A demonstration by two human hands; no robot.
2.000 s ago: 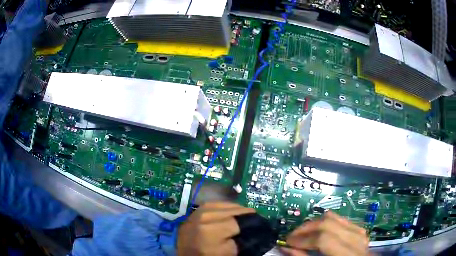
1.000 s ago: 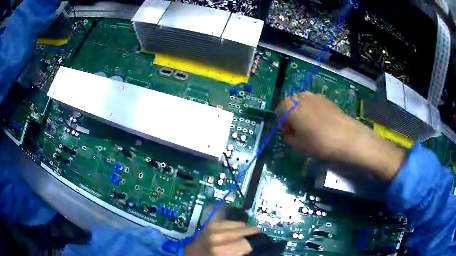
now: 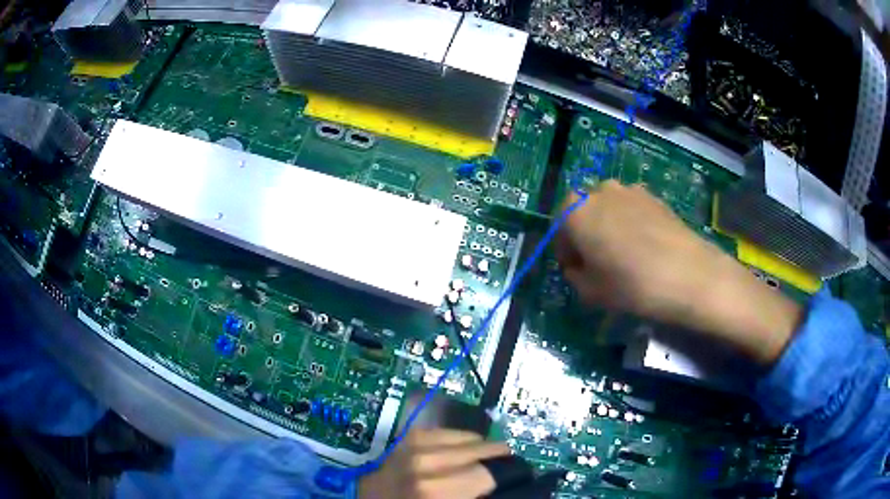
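Large green circuit boards lie edge to edge in front of me. My right hand is over the rear left part of the right board, back of the hand up; its fingertips are hidden, so I cannot tell what it holds. My left hand is at the bottom edge with black coverings on some fingers, partly cut off and blurred; nothing can be made out in it. A long silver heatsink lies on the middle board; another is partly behind my right forearm.
Finned heatsinks with yellow base strips stand at the boards' rear. A blue coiled cord crosses the view to my left wrist. Bins of loose metallic parts lie behind. A white dotted strip hangs at right. Another person's blue sleeve is at left.
My right hand has moved from beside my left hand at the front edge to the rear of the right board. The blue sleeve at upper left has gone from view.
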